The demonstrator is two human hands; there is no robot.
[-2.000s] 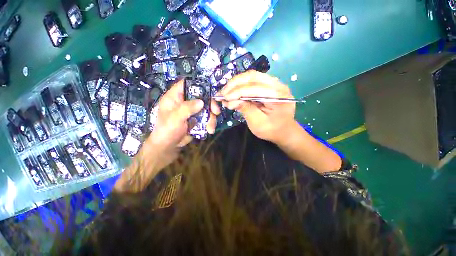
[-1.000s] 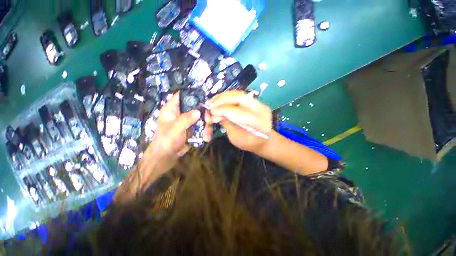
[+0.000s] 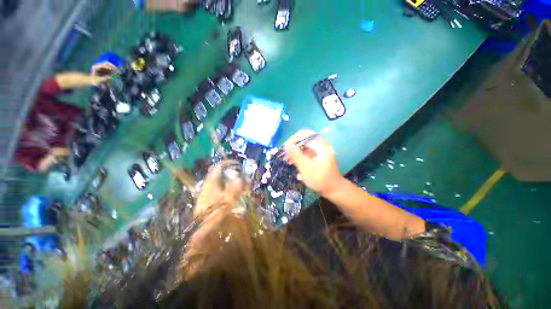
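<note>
My left hand (image 3: 216, 196) is low in the middle, blurred and partly behind hair. It holds a phone half-assembly (image 3: 231, 171), of which only a blurred upper part shows. My right hand (image 3: 314, 162) is to its right, apart from it, and holds a thin light metallic stick, likely tweezers (image 3: 305, 140), like a pen. The stick is near the front edge of the blue parts tray (image 3: 280, 128) with white contents. A heap of phone bodies (image 3: 292, 203) with small white bits lies between and below my hands.
Phones (image 3: 213, 98) stand in a spaced line beyond the heap. A single phone (image 3: 332, 104) lies right of the tray beside a small round item (image 3: 350, 93). Another person (image 3: 48, 124) sits at far left by a dark heap. A brown carton (image 3: 504, 114) and blue stool (image 3: 447, 220) are at right.
The view has swung up and left, showing the phone line and the other person. My right hand with the stick has moved away from the held phone toward the tray.
</note>
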